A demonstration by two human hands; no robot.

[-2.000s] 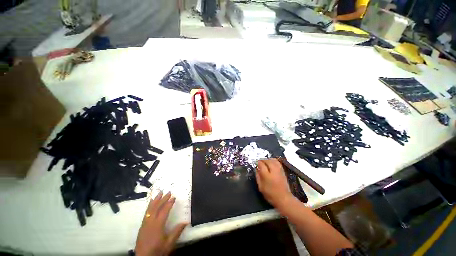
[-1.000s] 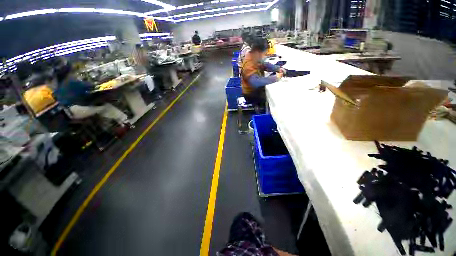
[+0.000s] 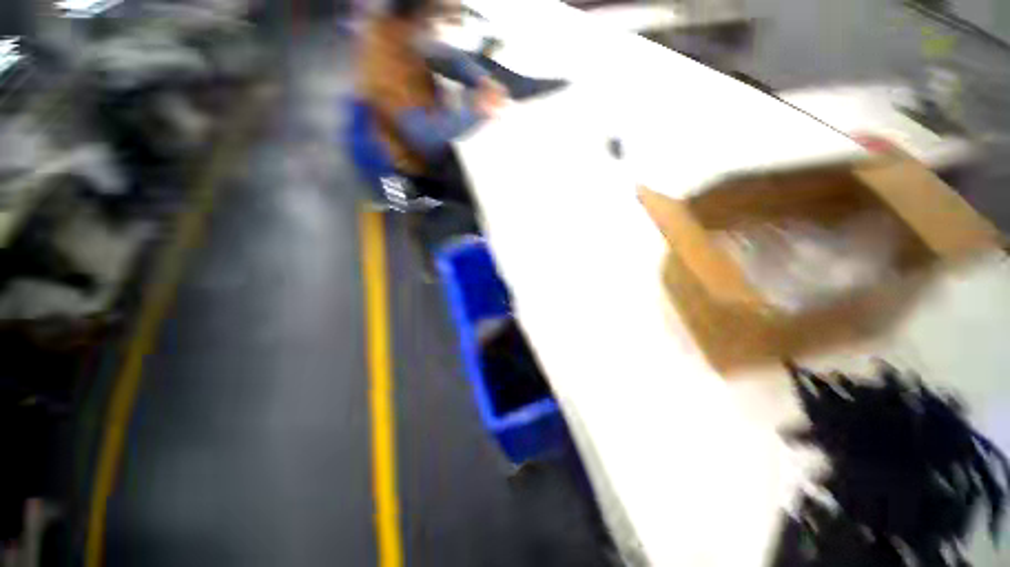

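Observation:
The picture is blurred by motion. Neither my left hand nor my right hand is in view. A brown cardboard carton (image 3: 753, 332) stands open on the white table (image 3: 598, 288), with whitish, crinkly contents inside that look like clear poly bags (image 3: 803, 260). A loose pile of black strap pieces (image 3: 886, 465) lies on the table in front of the carton, at the lower right.
A blue plastic bin (image 3: 484, 366) stands on the floor against the table's left side. A person (image 3: 410, 100) in brown and blue sits at the table's far left side. A grey aisle with yellow lines (image 3: 380, 388) runs along the left, with blurred workstations beyond.
The view turned from the mat and fittings to the aisle, then tilted further down and drew nearer the carton, whose inside now shows. Both hands, seen at the mat two seconds ago, are gone from view.

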